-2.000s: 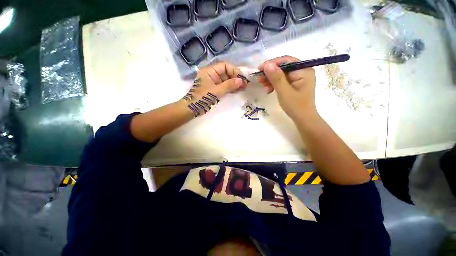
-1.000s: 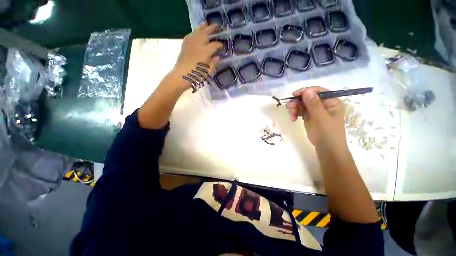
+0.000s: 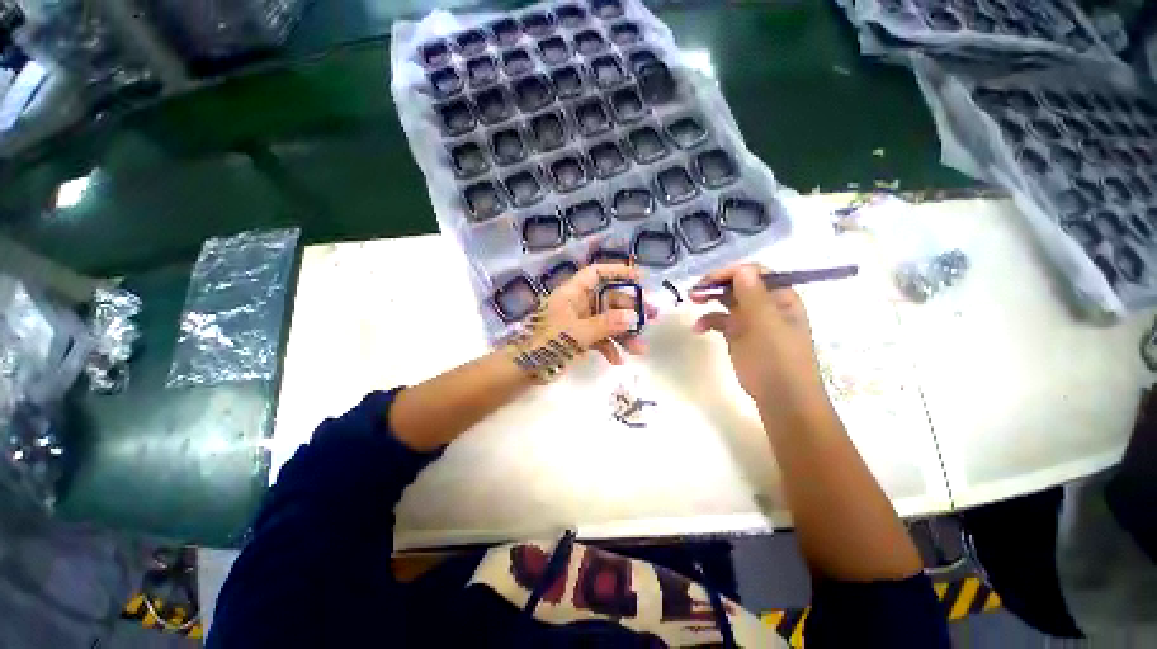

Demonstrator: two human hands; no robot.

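My left hand (image 3: 586, 314) holds a dark rounded-square frame (image 3: 620, 308) by its edges, its centre open. Several dark strips (image 3: 548, 355) lie in a row on the back of that hand and wrist. My right hand (image 3: 759, 323) grips dark tweezers (image 3: 812, 275), which point left toward the frame. A small dark strip (image 3: 673, 292) is at the tweezer tip, just right of the frame and apart from it. The blister tray (image 3: 447, 190), with rows of dark frames, lies behind my hands. A loose strip pile (image 3: 631, 407) is on the white board below my hands.
The white board (image 3: 508, 469) lies on the green bench (image 3: 165, 444). A flat plastic bag (image 3: 231, 311) lies at left, crumpled clear bags (image 3: 112, 332) further left. A small parts bag (image 3: 933, 275) is at right, with pale scraps (image 3: 853, 368) nearer. Another filled tray (image 3: 1078, 178) is at far right.
My left hand has left the tray and now holds a frame near the tweezers. The strip at the tweezer tip is close to it. The view has shifted, showing more of the bench behind.
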